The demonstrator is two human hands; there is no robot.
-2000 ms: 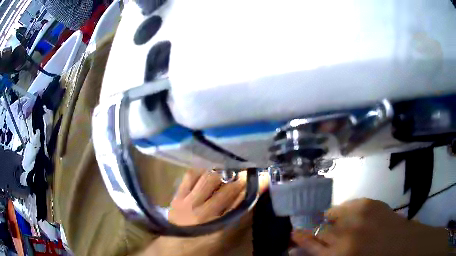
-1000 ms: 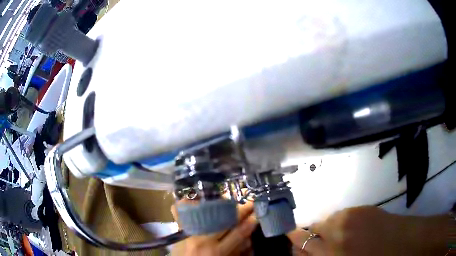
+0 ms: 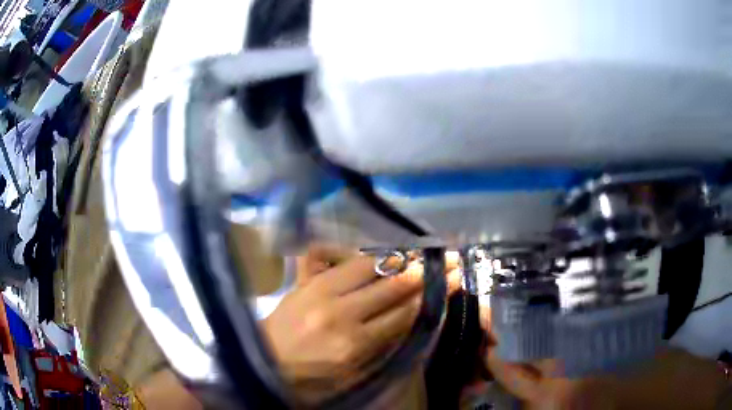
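The white sewing machine head (image 3: 514,120) with a blue stripe fills the upper view. My left hand (image 3: 341,312) is under its near end, fingers bent and close together, tips by the small metal parts (image 3: 391,263); its grip is hidden. A black strip (image 3: 449,352) runs down between my hands. My right hand (image 3: 554,384) is at the bottom right, fingers beside the strip's right edge, partly behind the grey ribbed knobs (image 3: 602,336); its grip cannot be made out. Brown cloth (image 3: 96,296) lies left of and beyond the head.
A large curved chrome guard (image 3: 160,240) stands in front, crossing the view of my left hand. A black cloth strip (image 3: 682,280) hangs at the right. Mixed scraps (image 3: 32,200) and a red item (image 3: 56,372) lie at the far left.
The view has shifted closer, so the chrome guard and knobs look larger and farther right than one second ago. My left hand shows more fully; my right hand is more covered by the knobs.
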